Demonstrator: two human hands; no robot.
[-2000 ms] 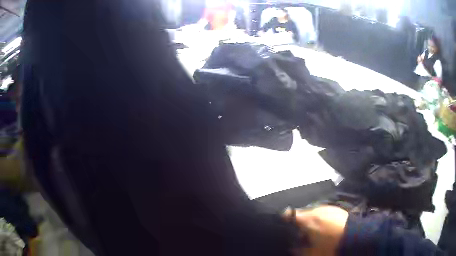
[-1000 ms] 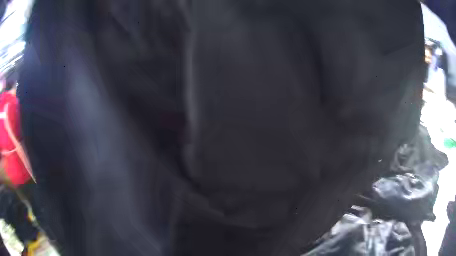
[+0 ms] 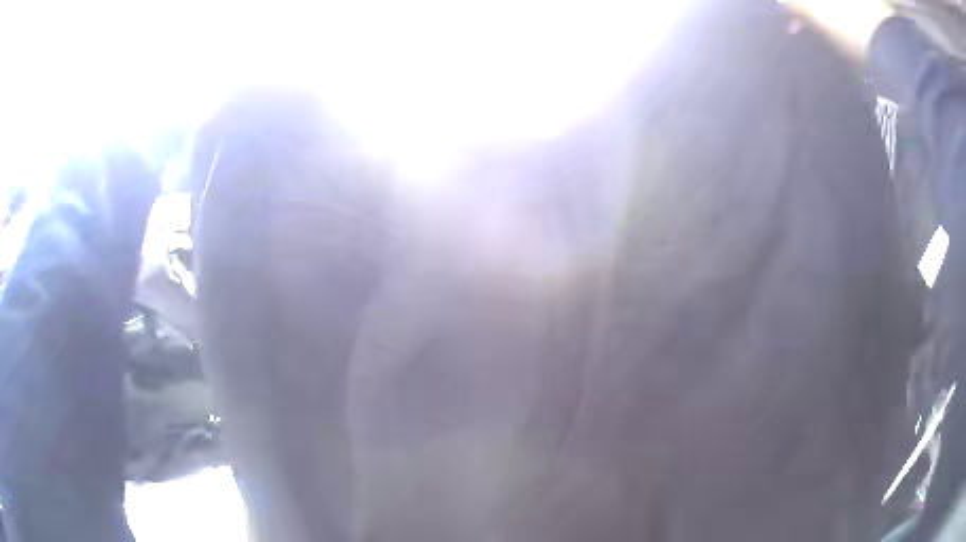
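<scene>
A black garment (image 3: 508,349), washed out to grey by glare, hangs spread very close in front of me and fills most of the view. Soft vertical folds run down it. A blue-dark sleeve, seemingly of my left arm, rises at the left edge; the hand end is lost in the glare. Another dark sleeve runs along the right edge. A blurred skin-toned patch, seemingly my right hand (image 3: 842,19), shows beside the garment's upper right corner, cut off by the top edge; its fingers cannot be made out.
A crumpled dark garment pile (image 3: 170,408) shows through the gap at left, with a piece of white tabletop (image 3: 185,510) below it. Strong white glare covers the top left and centre. Small bright patches show between the garment and the right sleeve.
The black garment has gone from a dark sheet covering nearly everything to a raised, glare-washed one with its upper edge showing. Sleeves have appeared at both sides.
</scene>
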